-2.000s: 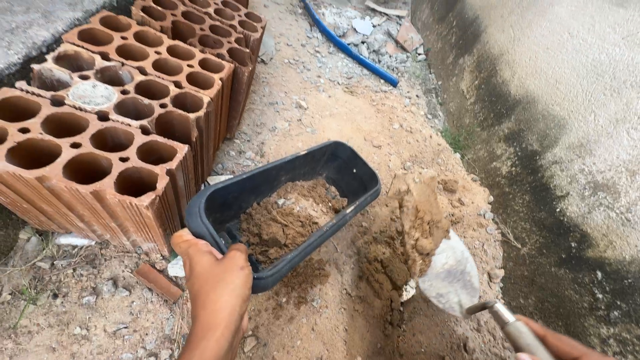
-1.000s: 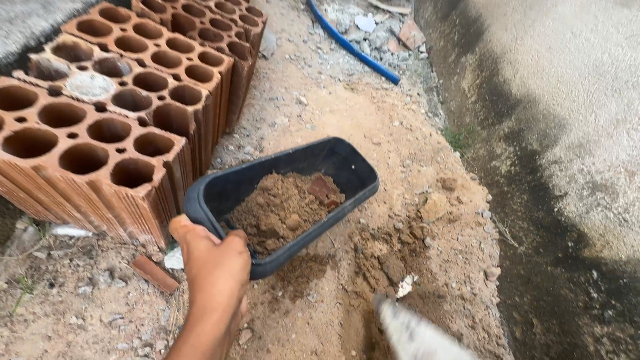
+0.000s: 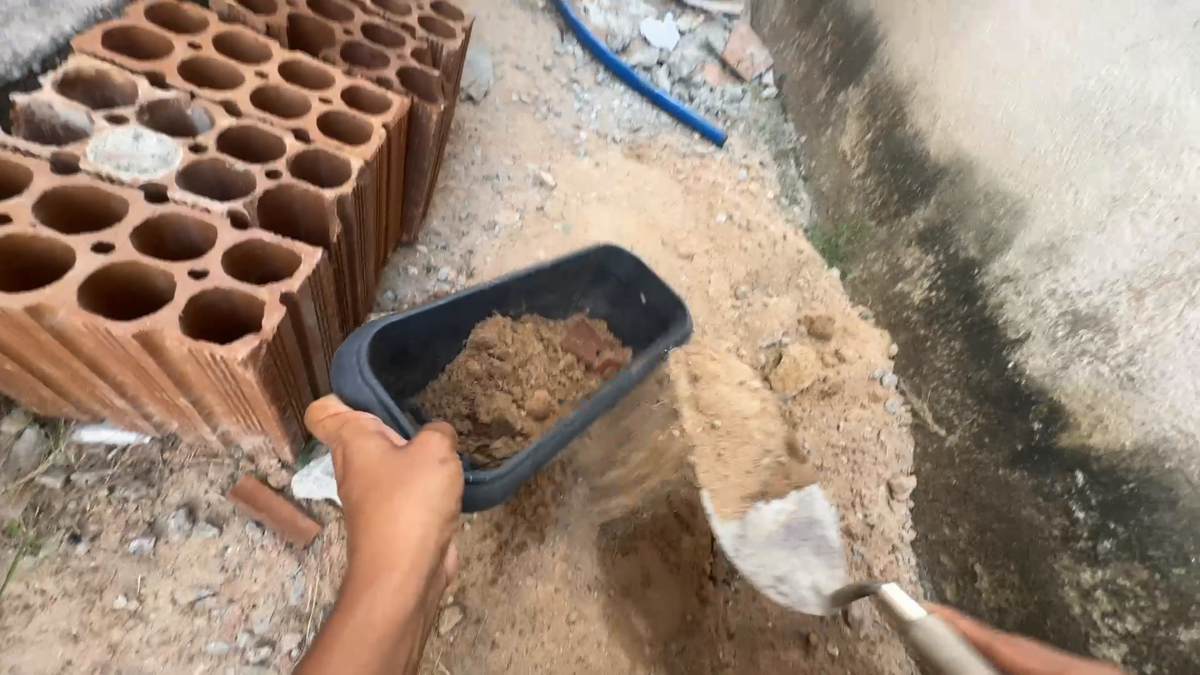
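My left hand (image 3: 394, 487) grips the near left corner of a black plastic tub (image 3: 553, 459), its thumb at the rim. Damp sandy soil (image 3: 497, 384) with a reddish brick fragment (image 3: 597, 345) lies inside the tub. At the lower right, my right hand (image 3: 1012, 642), partly cut off by the frame, is closed on the handle of a trowel (image 3: 787, 544). Sandy soil covers the front of the trowel's blade, which is just right of the tub, and some soil blurs between the two.
Hollow clay bricks (image 3: 225, 347) stand in rows at the left. A blue hose (image 3: 637, 82) lies near rubble (image 3: 661, 33) at the top. A stained concrete wall (image 3: 1078, 234) borders the right side. A brick shard (image 3: 275, 511) lies on the ground by my left forearm.
One second ago the trowel was lower, at the bottom edge; now its soil-covered blade is up beside the tub. The brick fragment in the tub was not visible two seconds ago.
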